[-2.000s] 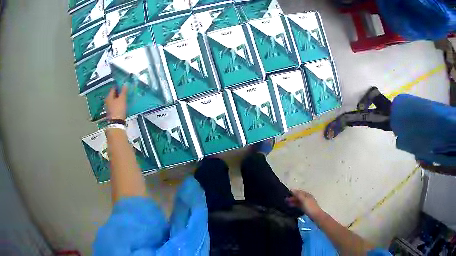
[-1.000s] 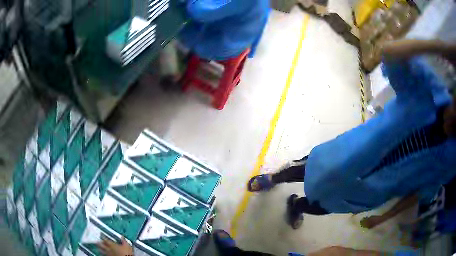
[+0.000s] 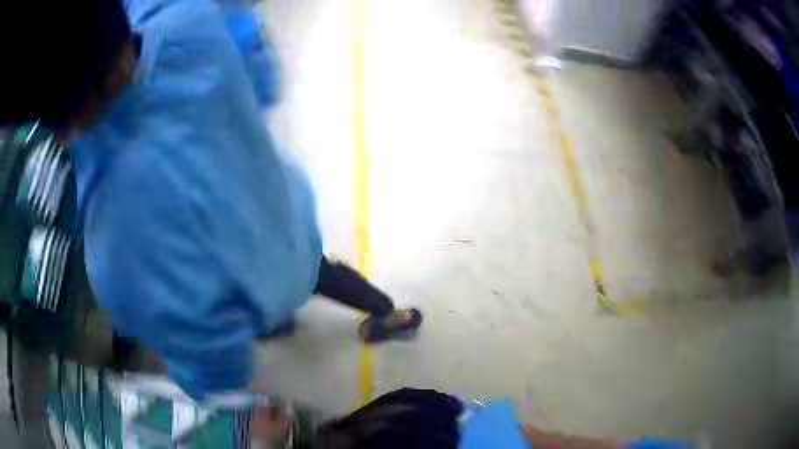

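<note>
Teal-green and white printed boxes (image 3: 153,421) lie in a block at the lower left, cut by the bottom edge and partly hidden by a person in a blue smock. A small blurred patch of skin shows at the right end of these boxes; I cannot tell whether it is my left hand or the other person's. A strip of my right forearm shows at the bottom edge, beside my blue sleeve; my right hand is out of the picture.
The person (image 3: 193,202) stands close on the left, one sandalled foot on a yellow floor line. Behind them, stacks of boxes (image 3: 48,263) stand on a dark green table. A second tape line (image 3: 569,167) crosses the pale floor. Dark blurred equipment (image 3: 736,149) is at the right.
My view has swung right. The box block has moved to the lower left corner and is mostly out of view. The person in blue now appears on the left, much closer. The red stool is gone from view.
</note>
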